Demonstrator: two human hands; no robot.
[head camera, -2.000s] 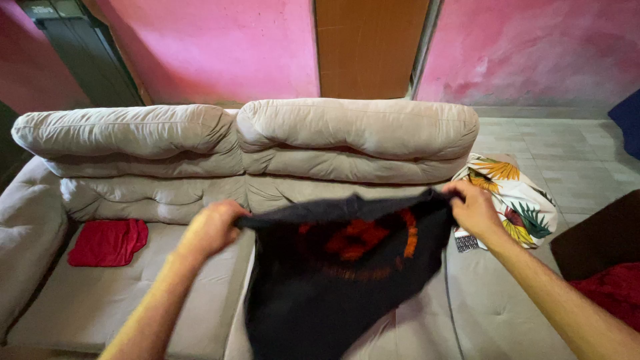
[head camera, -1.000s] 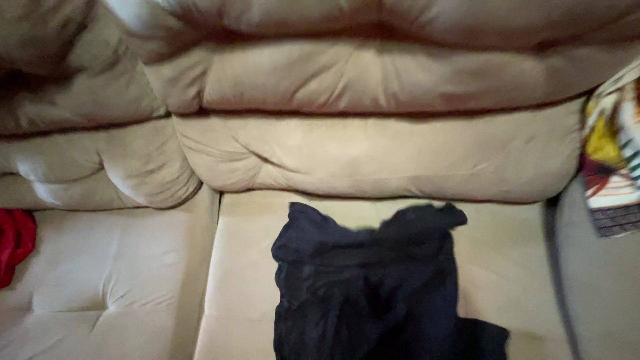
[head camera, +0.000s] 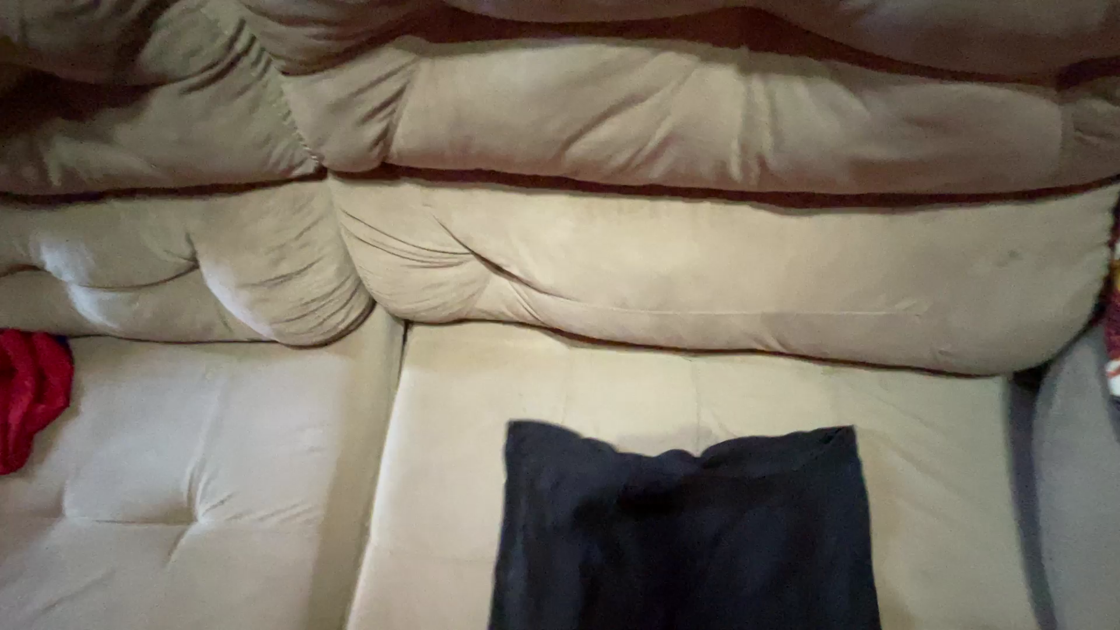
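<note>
A black cloth garment (head camera: 682, 534) lies on the beige sofa's right seat cushion (head camera: 455, 437), its upper edge slightly wavy and its two top corners spread apart. The lower part of the garment runs out of the bottom of the view. Neither my left hand nor my right hand can be seen, so what they touch is hidden.
A red cloth (head camera: 31, 394) rests on the left seat cushion (head camera: 201, 455) at the view's edge. The padded backrest (head camera: 700, 262) spans the sofa behind the garment. At the far right, a patterned cloth (head camera: 1114, 350) shows only as a sliver beside the armrest (head camera: 1081, 472).
Two seconds ago both my hands held the black garment up by its corners; now it lies on the seat, squarer than one second ago. The view has moved much closer to the sofa.
</note>
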